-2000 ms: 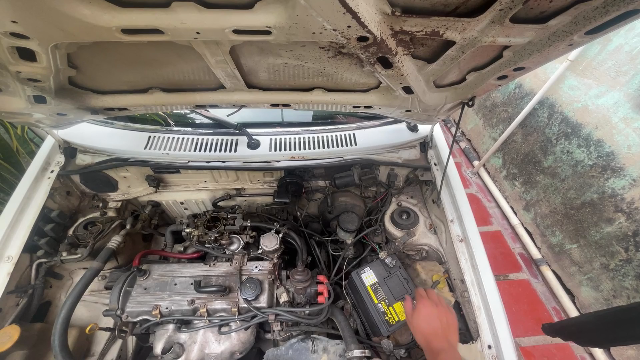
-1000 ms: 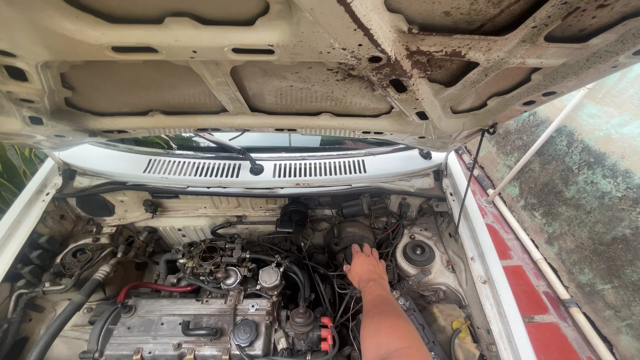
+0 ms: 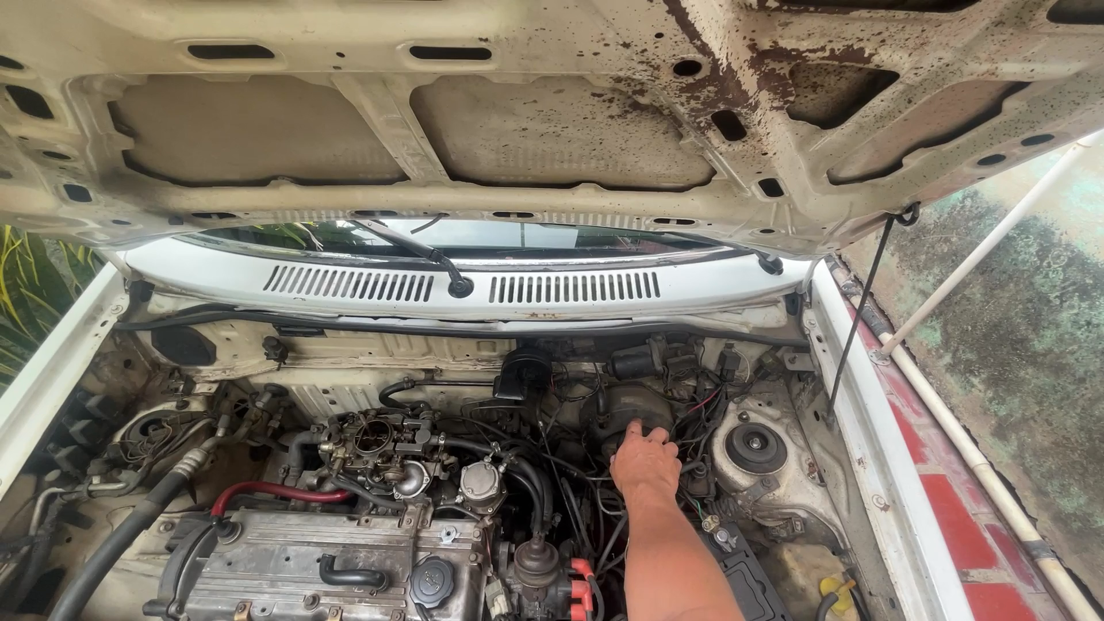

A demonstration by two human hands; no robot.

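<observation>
My right hand [image 3: 645, 459] reaches into the engine bay from below, fingers bent over the area just in front of the round brake booster [image 3: 636, 407]. Whatever lies under the palm and fingertips is hidden, so a hold on it cannot be told. Below and right of the hand, the black battery [image 3: 743, 573] is partly covered by my forearm. To the left are the carburetor [image 3: 375, 438], the ribbed metal valve cover [image 3: 285, 565] with its black oil filler cap [image 3: 431, 580], and the distributor [image 3: 536, 565] with red-booted leads. My left hand is out of view.
Above hangs the raised hood [image 3: 552, 129], its underside rust-stained, with a thin prop rod [image 3: 861, 319] at the right. The strut tower [image 3: 755, 448] and white fender edge [image 3: 880, 448] lie right of my arm. Beyond them are pale pipes [image 3: 966, 448] beside a stained wall [image 3: 975, 285].
My right hand was over the battery two seconds ago and has moved away from me, to the area by the brake booster. Over the last second it has stayed about there.
</observation>
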